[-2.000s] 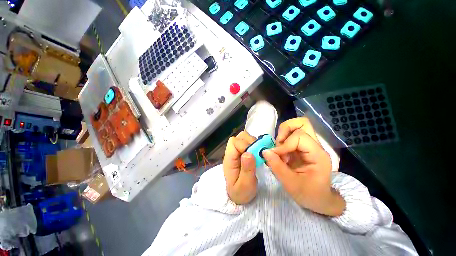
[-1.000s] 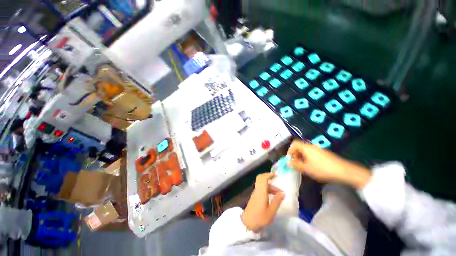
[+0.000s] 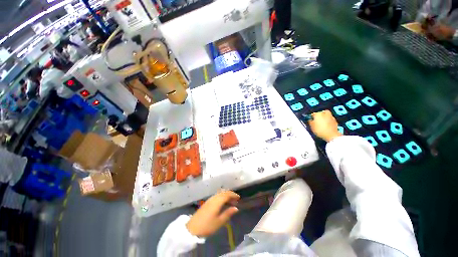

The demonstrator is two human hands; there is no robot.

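My right hand (image 3: 325, 126) reaches over the left part of the black tray (image 3: 351, 130), which holds rows of teal housings (image 3: 369, 119). Its fingertips are at a small teal and dark piece at the tray's edge; whether they grip it cannot be told. My left hand (image 3: 213, 215) is in front of the white table's front edge, fingers apart and empty. On the table, a group of orange-brown fixture blocks (image 3: 188, 161) has one teal housing (image 3: 187, 133) seated at its back right. A single orange-brown block (image 3: 229, 140) lies to the right.
The white machine table (image 3: 221, 188) has a red button (image 3: 291, 161) near its front right. Black discs (image 3: 235, 114) and small silvery parts (image 3: 249, 87) lie towards its back. A gold-brown press head (image 3: 173, 88) stands behind the fixture. Cardboard boxes (image 3: 93, 150) are at the left.
My right hand has moved away from my lap to the tray, and the teal housing held earlier has left my lap area. My left hand has moved left. The view has tilted up towards the machine.
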